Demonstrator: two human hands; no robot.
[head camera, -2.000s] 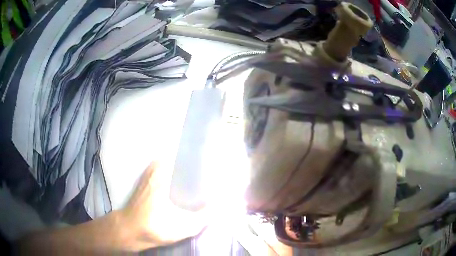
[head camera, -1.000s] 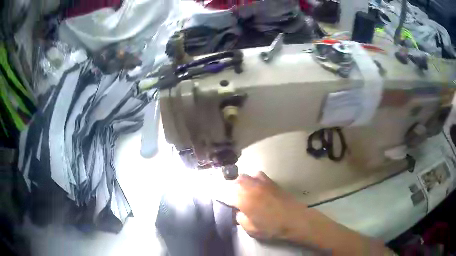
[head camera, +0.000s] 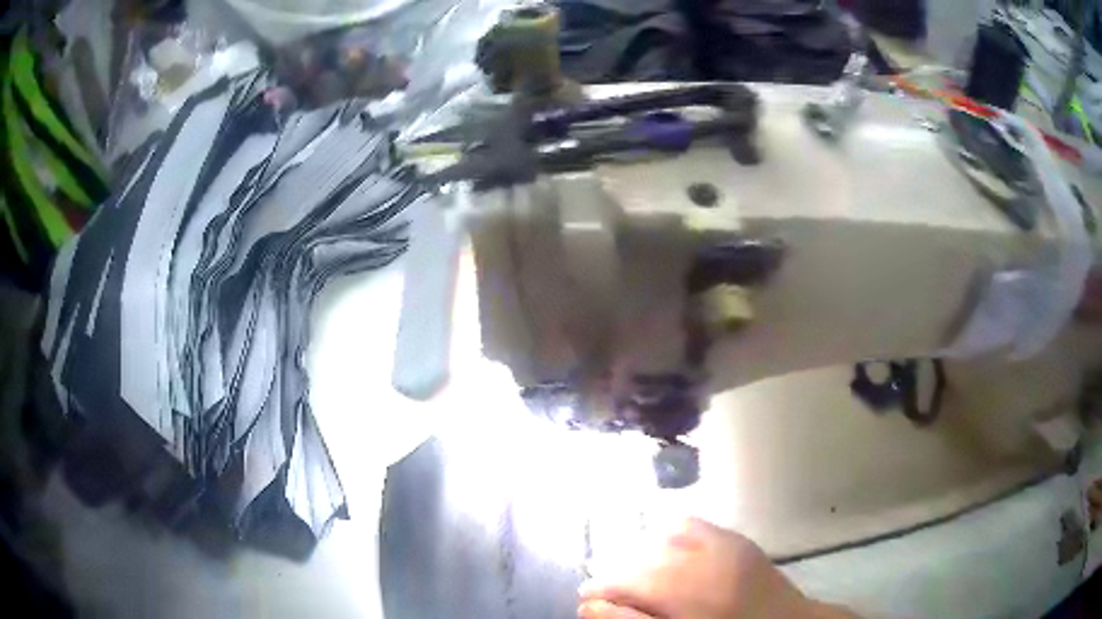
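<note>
A dark grey piece of cloth (head camera: 441, 532) lies below the needle end of the cream sewing machine (head camera: 846, 242), partly lost in the lamp's glare. My right hand (head camera: 701, 580) is at the bottom, cut off by the frame edge, with its fingertips on the cloth's right side. My left hand is not in view. A fanned stack of cut grey and white pieces (head camera: 230, 290) lies on the table to the left. A pale oblong plate (head camera: 425, 302) stands between the stack and the machine head.
Dark snips (head camera: 641, 125) lie on top of the machine head. Black-handled scissors (head camera: 900, 387) lie on the machine bed under the arm. Neon green strips (head camera: 42, 133) hang at left. Dark cloth (head camera: 628, 42) is heaped behind the machine.
The view swung right, then closer to the machine. My left hand, seen two seconds ago, is out of view. The grey cloth and my right hand sit lower in view than one second ago.
</note>
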